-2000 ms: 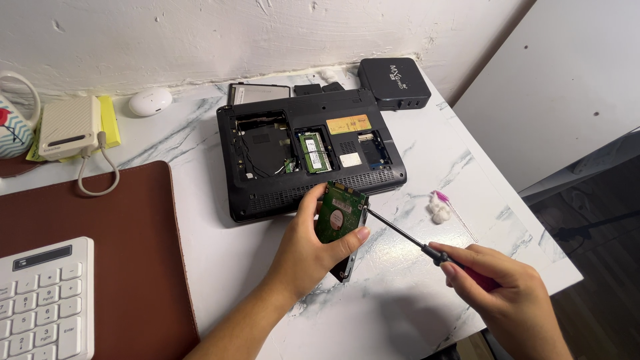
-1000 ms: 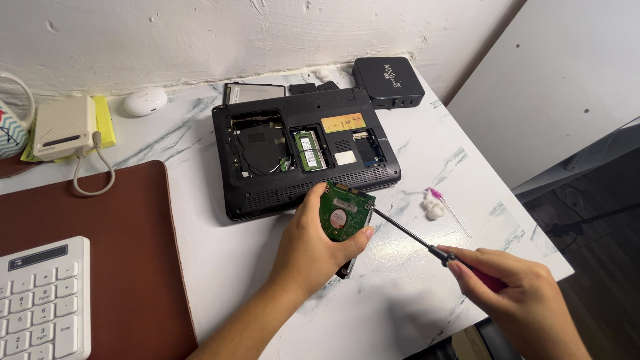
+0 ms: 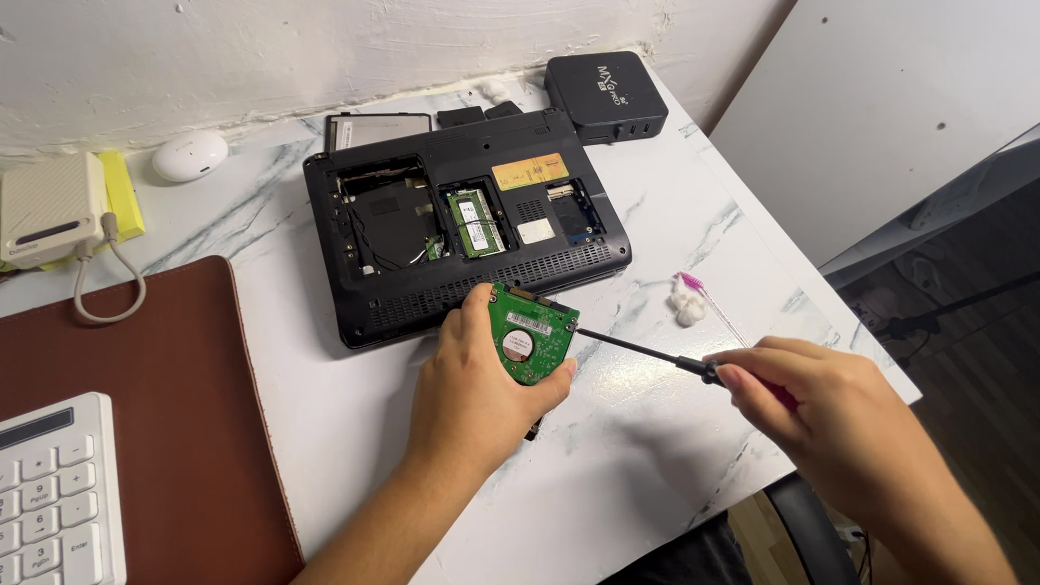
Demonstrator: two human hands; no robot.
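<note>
A hard disk drive (image 3: 532,329), green circuit board facing up, is gripped by its edges in my left hand (image 3: 487,382), just in front of the laptop. My right hand (image 3: 800,406) holds a screwdriver (image 3: 642,347) with a long dark shaft; its tip meets the drive's right edge near the corner screw. Behind them an upside-down black laptop (image 3: 455,195) lies with its bays uncovered. A green memory module (image 3: 475,223) sits in the middle bay, and thin black wires cross the large left bay. My fingers hide most of the screwdriver's handle and part of the drive.
A black TV box (image 3: 605,93) and a removed cover panel (image 3: 378,130) are behind the laptop. Cotton (image 3: 687,302) and a small pink-tipped brush (image 3: 715,305) lie right. To the left are a brown desk mat (image 3: 179,390), a white keypad (image 3: 61,487), a cabled beige device (image 3: 53,211) and a white case (image 3: 190,156).
</note>
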